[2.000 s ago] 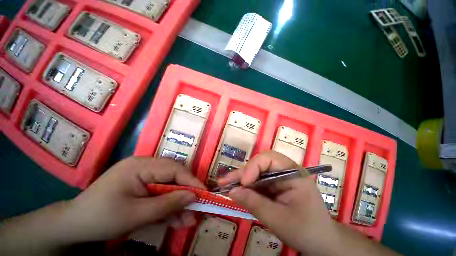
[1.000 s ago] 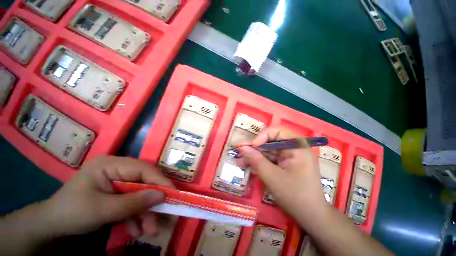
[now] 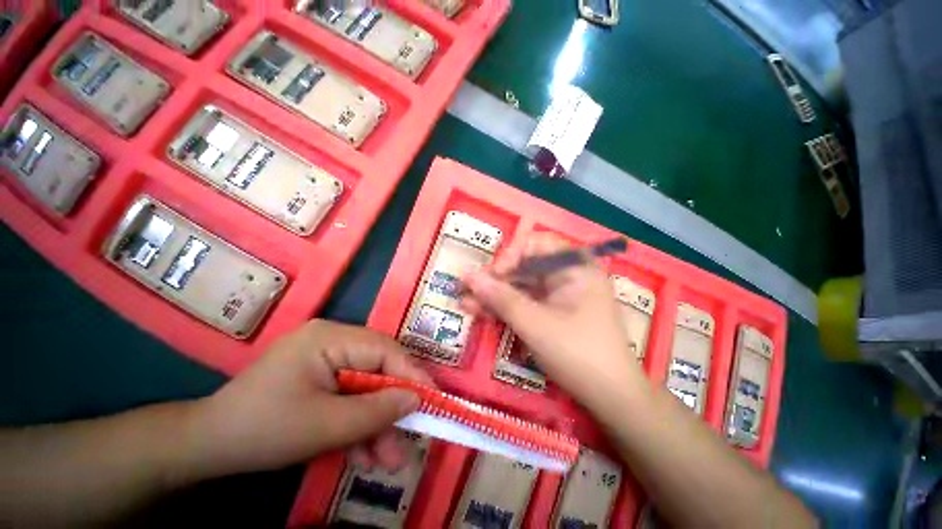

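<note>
My left hand (image 3: 320, 398) holds the red-and-white label sheet (image 3: 485, 424) by its left end, above the near foam tray. My right hand (image 3: 563, 300) holds dark tweezers (image 3: 568, 260), slightly blurred, over the near tray (image 3: 444, 178). Its fingertips are at the right side of the leftmost back-row phone (image 3: 434, 325). The tweezers' tip is hidden or too blurred to tell. My right hand covers much of the second phone (image 3: 520, 362). Gold-beige phones lie back up in the tray pockets, with silver and dark patches in their bays.
A second red foam tray (image 3: 362, 196) with several phones is at the left. A curled white label sheet (image 3: 566, 126) lies by the pale strip (image 3: 713, 245). Loose gold frames (image 3: 826, 165) lie at the far right, near a grey machine (image 3: 893, 207) with a yellow-wrapped foot (image 3: 839, 306).
My right hand has moved with the tweezers from the red label sheet to the back-row phones, now by the leftmost one. My left hand keeps its hold on the sheet. The view has shifted.
</note>
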